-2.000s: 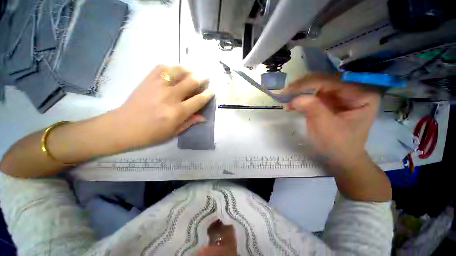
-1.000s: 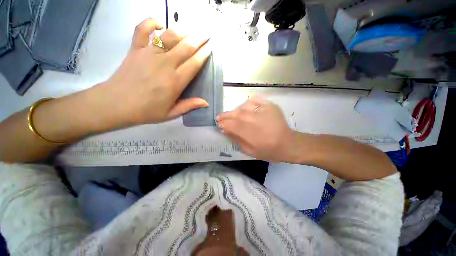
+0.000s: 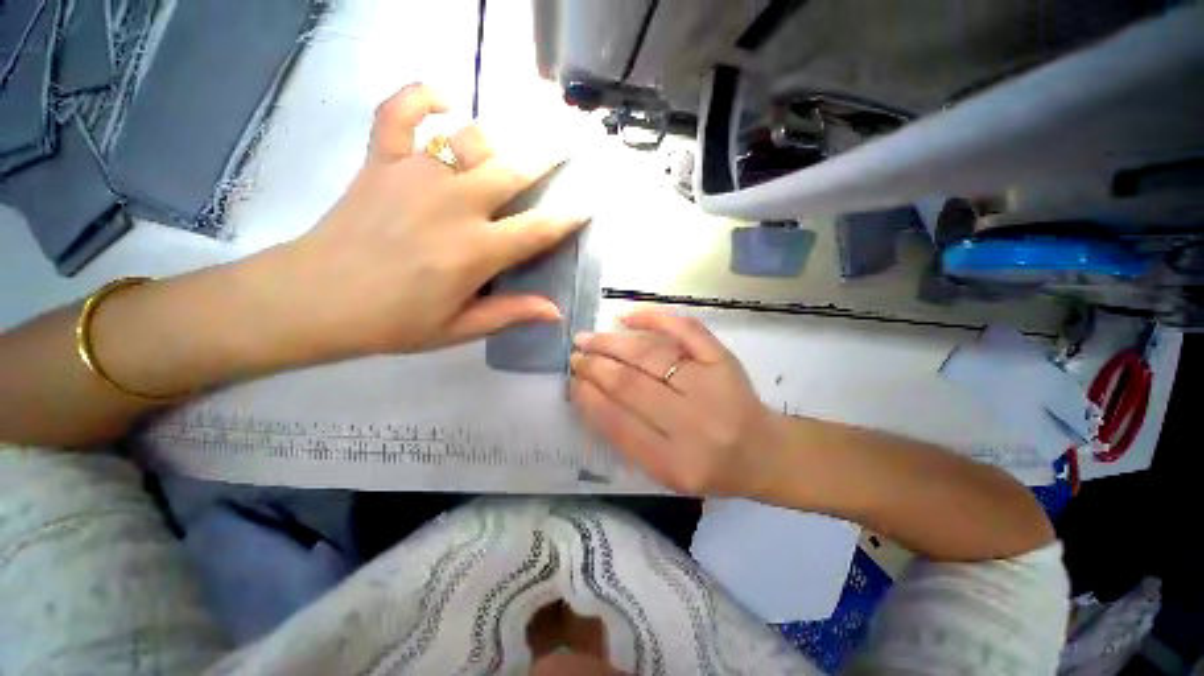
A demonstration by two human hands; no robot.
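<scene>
A grey fabric panel [image 3: 531, 330] lies flat on the white table, left of the dark line of the machine bed. A narrow folded strip [image 3: 588, 284] lies along its right edge. My left hand [image 3: 442, 244] presses on the panel with its fingers spread, holding it down. My right hand [image 3: 680, 403] is at the lower end of the strip, its thumb and fingertips on the strip's edge. The needle area [image 3: 640, 128] is just beyond, washed out by the lamp.
A stack of grey cut pieces [image 3: 198, 106] lies at the upper left. The machine head [image 3: 924, 106] spans the upper right. Right of it are a grey-blue block [image 3: 772, 248], a blue round object [image 3: 1043, 258], a whitish scrap [image 3: 1010, 383] and red-handled scissors [image 3: 1120, 403].
Two seconds ago my right hand held the narrow strip in the air right of the needle; the strip now lies on the panel's right edge. My left hand has stayed on the panel.
</scene>
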